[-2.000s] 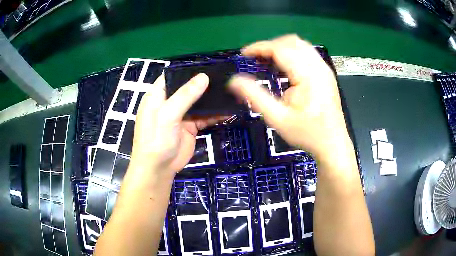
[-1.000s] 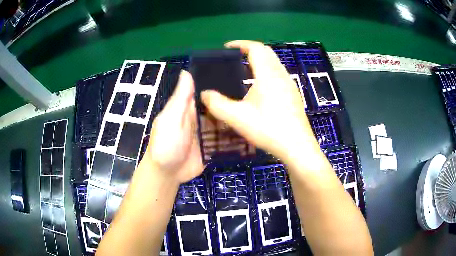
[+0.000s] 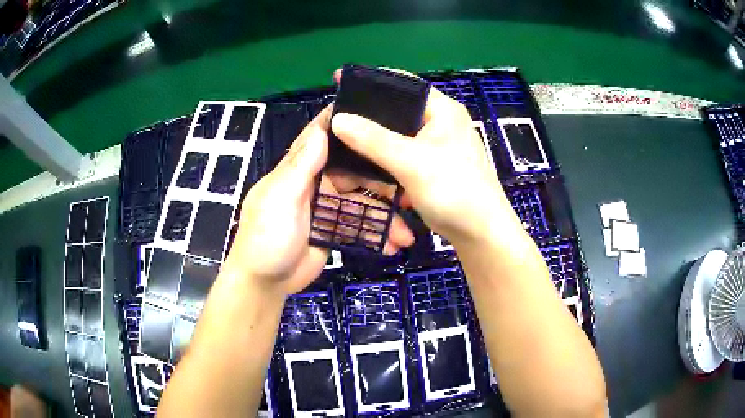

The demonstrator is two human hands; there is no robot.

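Note:
A dark housing frame is held up over the tray, its slatted grille end toward me, with fingers showing through the slats. A plain black panel covers its far end. My left hand grips the frame along its left side. My right hand grips the right side, its thumb lying across the black panel. The sticker sheet lies on the tray's left part, with emptied white-bordered cells at its far end. Whether panel and frame are joined is hidden by the hands.
Housings with white-bordered rectangles fill the black tray. A spare sticker sheet and dark slim object lie left. Release liners and a desk fan are right. The green conveyor belt runs beyond.
The frame has turned upright from sideways and now tilts slightly, its open slats showing clearly. My right hand has come down from above onto the frame and panel.

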